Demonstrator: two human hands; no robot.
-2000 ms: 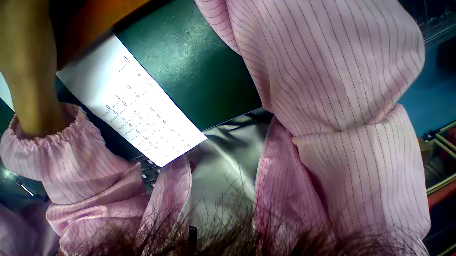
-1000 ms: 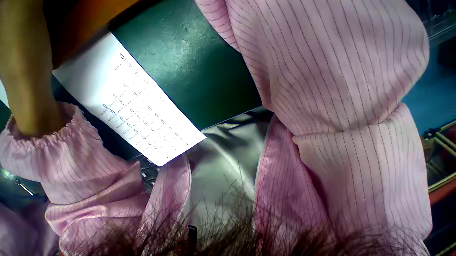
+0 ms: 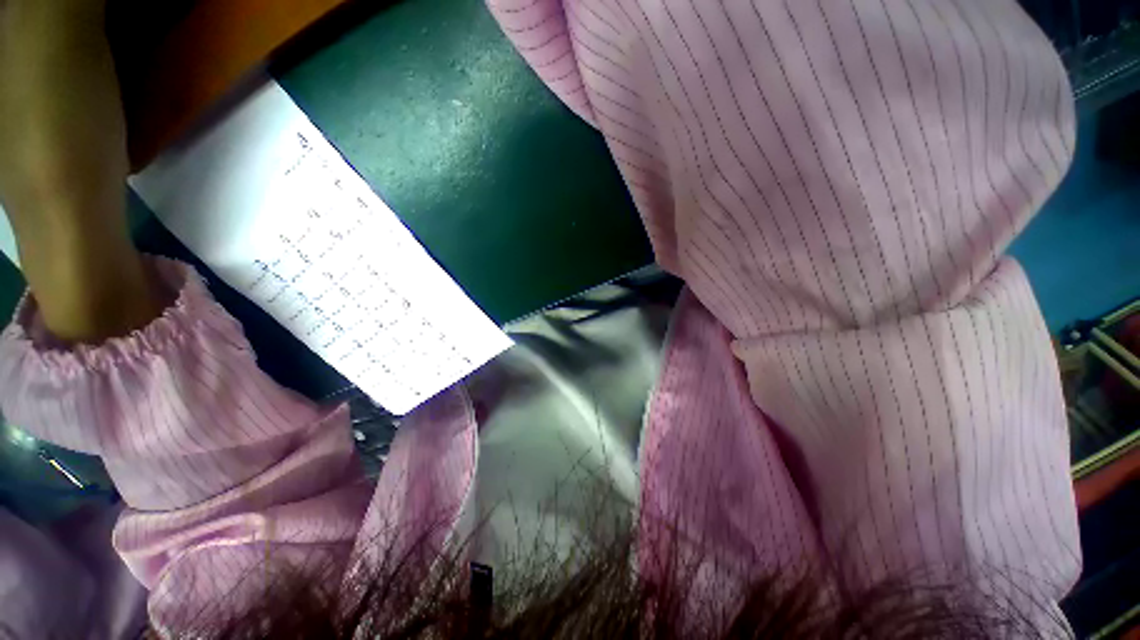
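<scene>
A white record sheet (image 3: 313, 250) with a handwritten grid lies slanted at the bench edge near my lap. The orange-brown base of the test fixture (image 3: 200, 63) shows at the top left, beyond the sheet, cut off by the top edge. My left forearm reaches up along the left side, out of a gathered pink cuff; my left hand is past the top edge and out of view. My right arm shows only as a pink striped sleeve; my right hand is out of view.
The glossy green bench top (image 3: 500, 188) lies between the sheet and my right sleeve (image 3: 825, 163). Blue floor (image 3: 1100, 238) shows at the right, with a metal-edged rack or tray (image 3: 1106, 375) below it. Hair strands cross the bottom.
The sheet and the fixture base appear shifted very slightly left in the picture. The left forearm has moved slightly left at the top. Otherwise the view is nearly the same.
</scene>
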